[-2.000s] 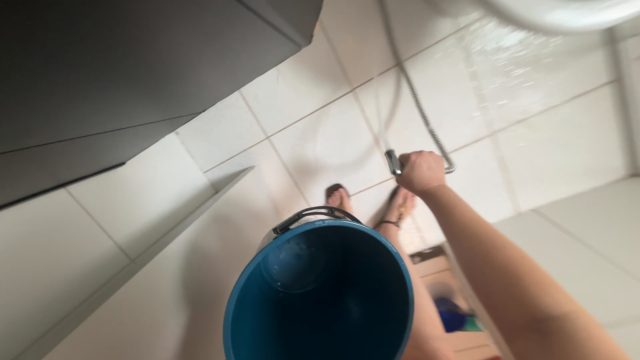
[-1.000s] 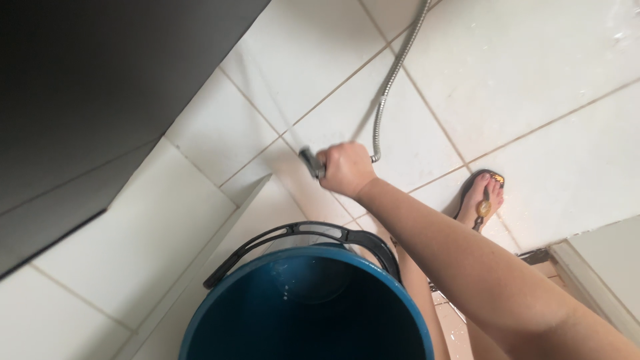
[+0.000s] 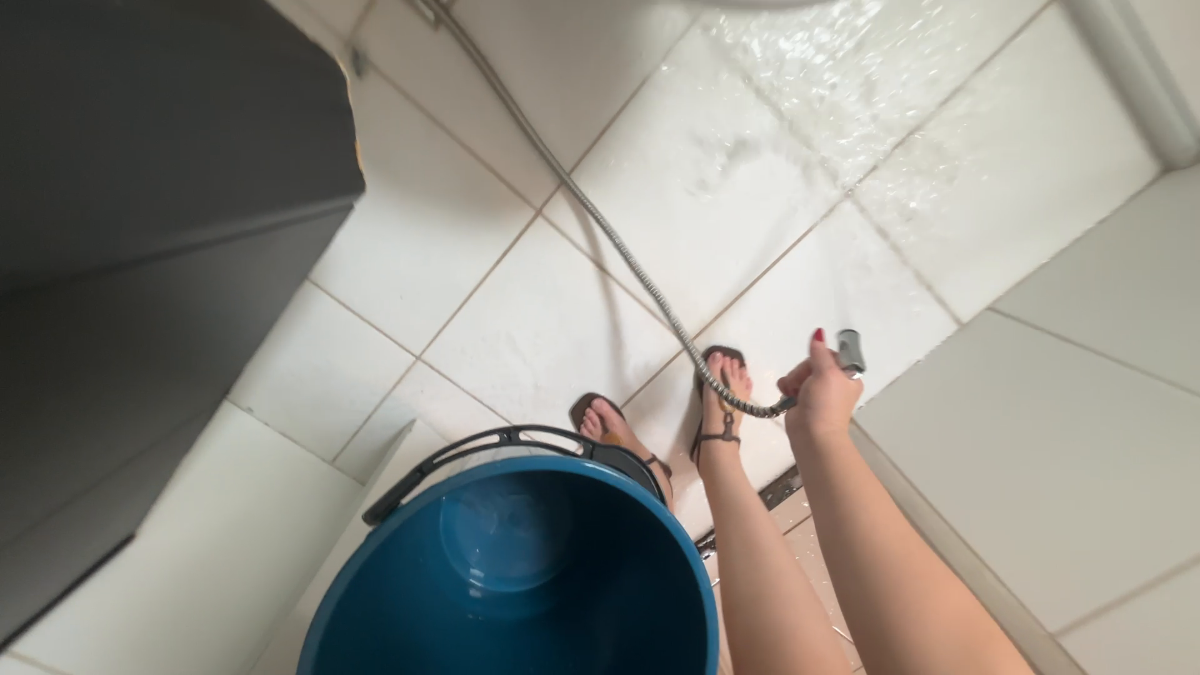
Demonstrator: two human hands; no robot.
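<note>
My right hand [image 3: 821, 389] is closed around a chrome handheld sprayer [image 3: 850, 353], its head pointing up the view, over the tiled floor near the right wall. From the hand a flexible metal hose [image 3: 619, 246] curves up to the top left. A blue plastic bucket [image 3: 698, 572] with a black handle [image 3: 511, 439] fills the bottom middle, its mouth facing me; the inside looks wet near its base. My left hand is out of the frame, and what it holds cannot be seen.
Water lies on the white floor tiles [image 3: 844, 84] at the upper right. A dark grey cabinet or panel [image 3: 169, 141] takes up the left side. My sandaled feet [image 3: 727, 384] stand beyond the bucket, near a dark threshold strip [image 3: 781, 487]. A tiled wall [image 3: 1078, 441] is at right.
My right hand has swung with the sprayer from the left, above the bucket, to the right near the wall. The view has shifted, and both feet show again.
</note>
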